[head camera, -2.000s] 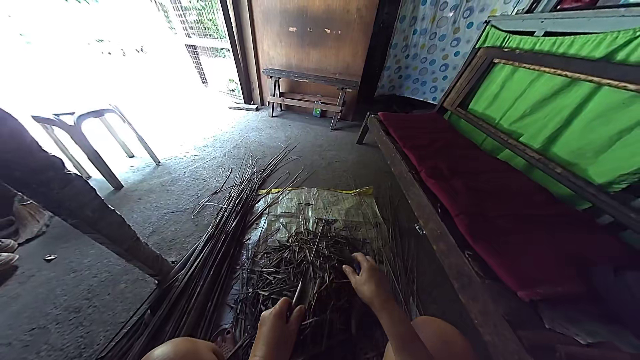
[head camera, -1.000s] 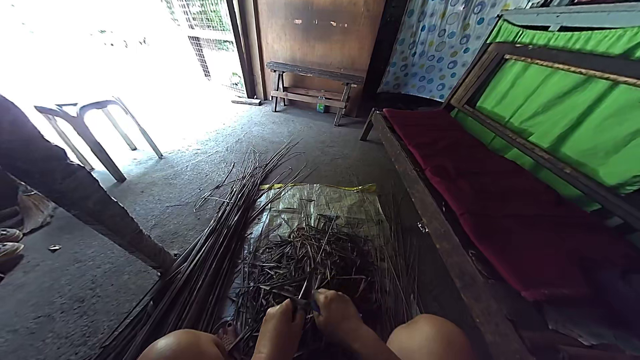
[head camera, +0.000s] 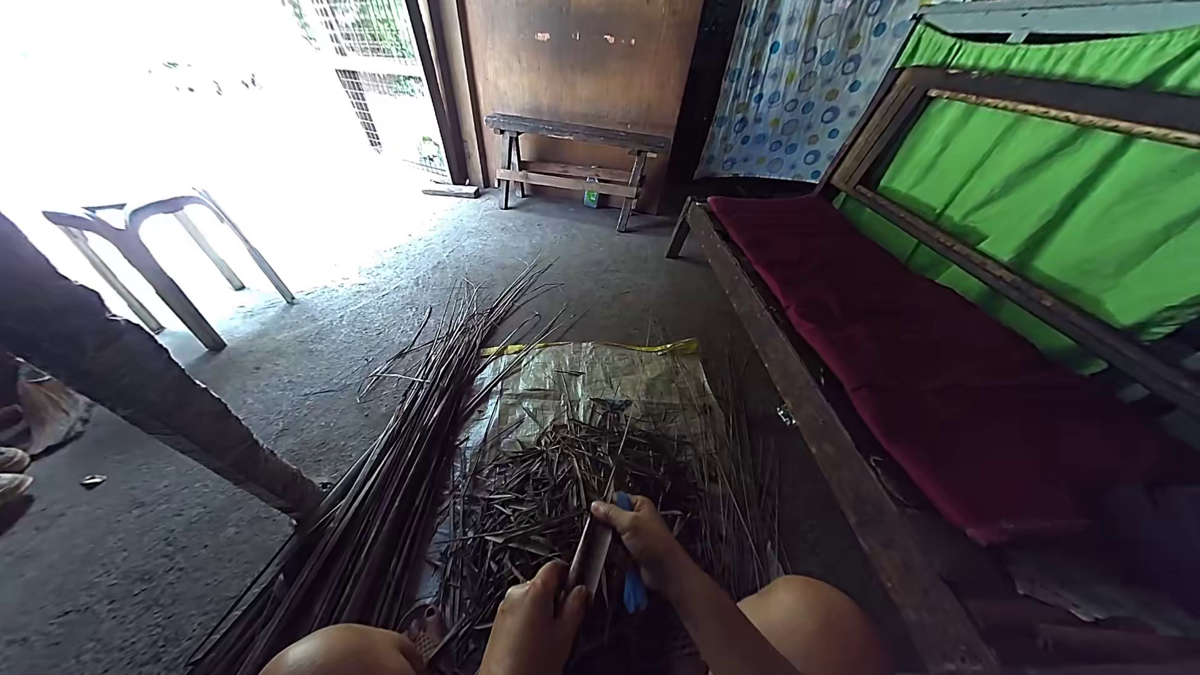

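My left hand [head camera: 539, 609], low in the head view between my knees, is closed around the lower end of a flat knife-like blade [head camera: 591, 553]. My right hand [head camera: 647, 539] is at the blade's upper end, with a blue strip of cloth or plastic [head camera: 633, 591] at its fingers; a thin strand seems to pass there too. Below both hands lies a heap of short dark plant scraps [head camera: 534, 506] on a translucent woven plastic sheet [head camera: 562, 384] with a yellow edge. Long thin dark stalks [head camera: 403, 478] lie in a bundle to the left of the sheet.
A wooden bench with a dark red cushion [head camera: 900, 375] runs along the right. A rough wooden post [head camera: 187, 403] slants down at the left, near a plastic stool or chair [head camera: 159, 244]. A small wooden bench [head camera: 572, 141] stands by the far panel, with a bottle [head camera: 592, 192] beneath it.
My right hand has moved slightly up and away from my left hand; they were close together a second ago. The blue strip now shows at my right hand.
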